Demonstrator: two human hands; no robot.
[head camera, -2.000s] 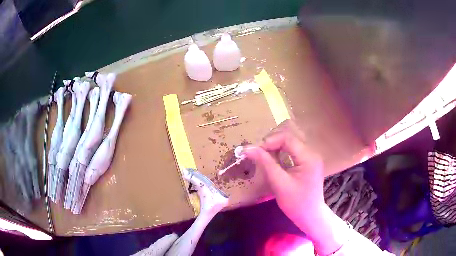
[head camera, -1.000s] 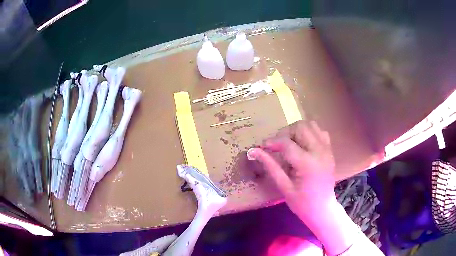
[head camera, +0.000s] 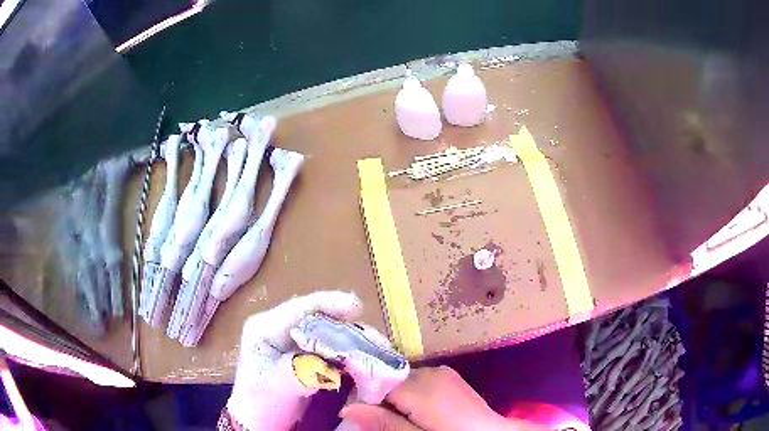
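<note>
My gloved left hand (head camera: 274, 358) holds the wide head of a white-grey handle-shaped part (head camera: 350, 343) at the bench's front edge. Its grey-edged oval recess faces up. A yellow piece shows at the gloved fingers. My bare right hand (head camera: 434, 402) is closed around the part just below the head, at the lower edge of the picture; the rest of the part is hidden. No stick shows in the right hand. A small white cup (head camera: 483, 259) stands on a dark stained patch.
Several similar parts (head camera: 240, 223) lie side by side at left, beside a striped rod (head camera: 143, 236). Pale sticks (head camera: 451, 162) lie below two white bottles (head camera: 419, 108), between yellow tape strips (head camera: 388, 252). A grey-white pile (head camera: 632, 362) lies below the bench at right.
My right hand has left the cup area and moved down onto the part. My gloved left hand has come into view at the part's head. The view has shifted, so the bench things appear further right.
</note>
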